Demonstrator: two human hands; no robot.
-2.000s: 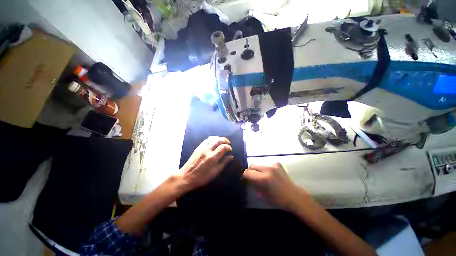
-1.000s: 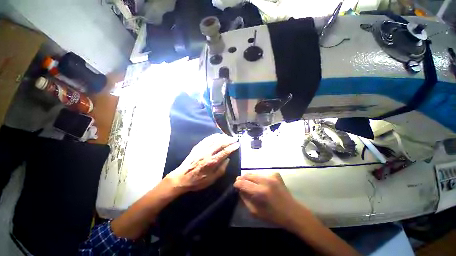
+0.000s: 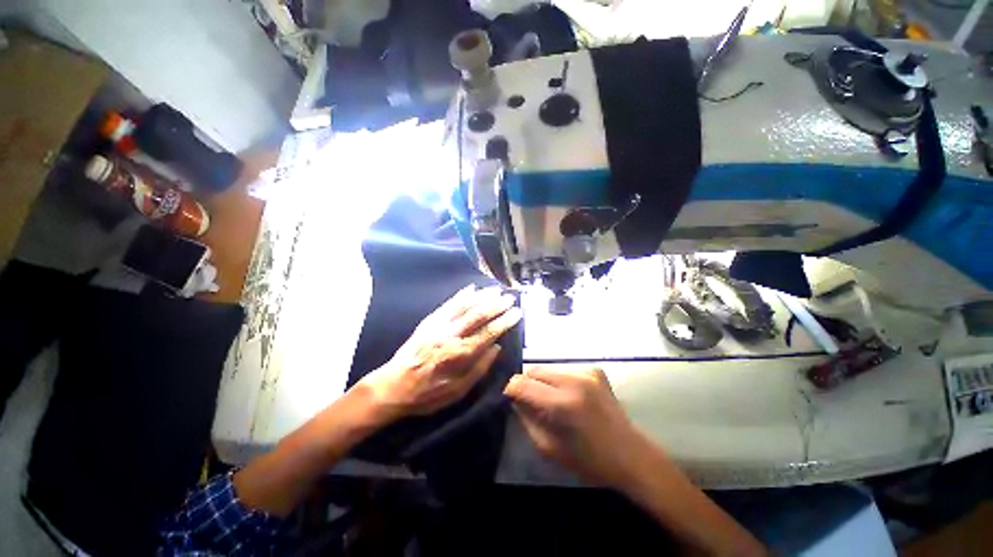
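Observation:
A dark garment panel (image 3: 408, 294) lies on the white machine table under the left end of the sewing machine head (image 3: 544, 163) and hangs over the front edge. My left hand (image 3: 452, 348) lies flat on the panel, its fingertips close to the needle area. My right hand (image 3: 566, 413) pinches the panel's right edge between thumb and fingers, nearer the table's front. The presser foot and needle (image 3: 523, 285) are partly lost in glare, so their contact with the cloth cannot be told.
Dark metal snips (image 3: 713, 310) and a red-handled tool (image 3: 849, 361) lie right of the needle. At left are a bottle (image 3: 152, 196), a phone (image 3: 166, 258) and black cloth (image 3: 131, 403). A dark cloth heap (image 3: 425, 54) sits behind the head.
My left hand has moved forward from two seconds ago and flattened on the panel near the needle. The view has come closer to the machine. Since one second ago, the hands have shifted only slightly.

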